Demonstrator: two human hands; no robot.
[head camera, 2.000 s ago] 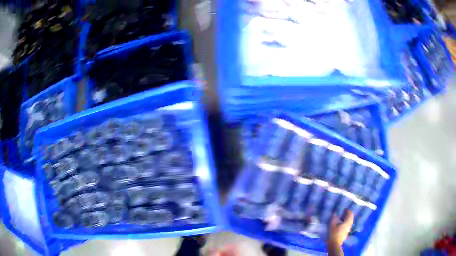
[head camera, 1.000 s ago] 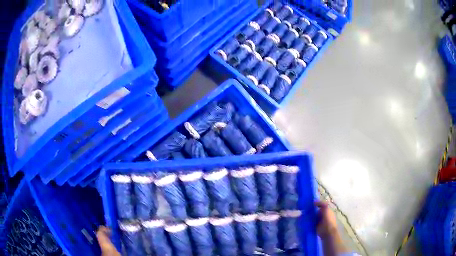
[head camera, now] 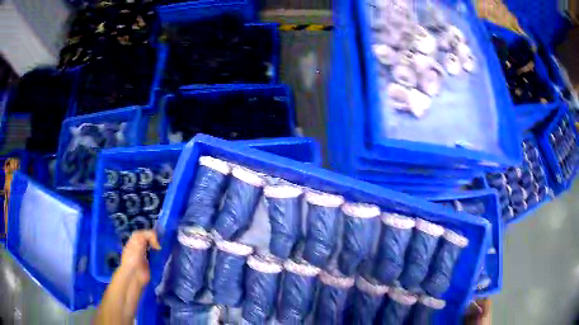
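A blue plastic crate (head camera: pixel 343 181) is held up in front of me, slightly tilted. Blue crinkled boot shafts (head camera: pixel 286 219) with pale frilly edges lie in it in rows. My left hand (head camera: pixel 136 251) grips the crate's left wall, with fingers over the rim. My right hand (head camera: pixel 477 312) is at the crate's lower right corner, mostly hidden and cut off by the bottom edge, so its fingers do not show.
A stack of blue crates (head camera: pixel 374 155) with pale trim rings (head camera: pixel 422 73) on top stands behind, right of centre. A crate of round blue pieces (head camera: pixel 105 212) is behind my left hand. Crates of dark parts (head camera: pixel 222 57) stand at the back left. Grey floor (head camera: pixel 539 266) shows at right.
The held crate has come closer and its right side has dipped. The view has swung left, so the ring stack now shows on the right and dark crates show at left.
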